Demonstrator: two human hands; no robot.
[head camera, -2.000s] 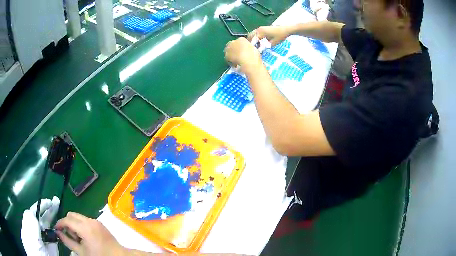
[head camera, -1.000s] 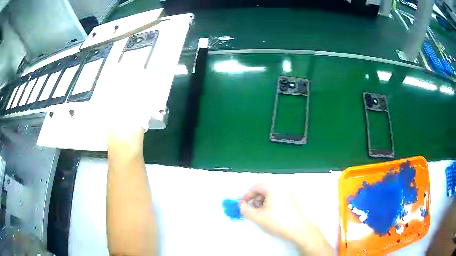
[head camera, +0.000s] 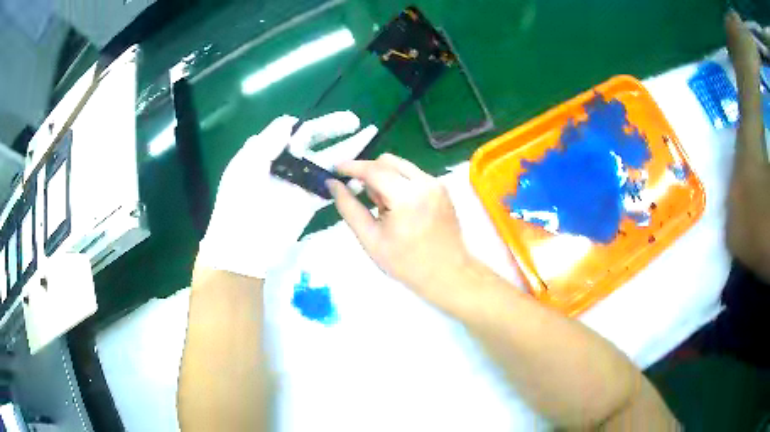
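Observation:
My left hand (head camera: 266, 181), in a white glove, holds a dark phone middle frame (head camera: 308, 175) above the near edge of the belt. The frame's bottom bar points toward me, and its dark camera block reaches up and away over the belt. My bare right hand (head camera: 401, 211) has its fingertips at the bar's right end; whether they hold a small part is hidden. A little pile of small blue parts (head camera: 314, 301) lies on the white foam sheet (head camera: 380, 354) below my hands.
An orange tray (head camera: 692, 215) with a blue parts heap (head camera: 578, 177) is at right. Another phone frame (head camera: 460, 135) lies on the green belt (head camera: 540, 51). A white loading plate (head camera: 110, 160) with dark frames is at left. A neighbour's arm (head camera: 747, 186) is at far right.
My gloved hand has come back from the loading plate and now holds a frame. My right hand has moved from the small blue pile up to that frame. The view has turned.

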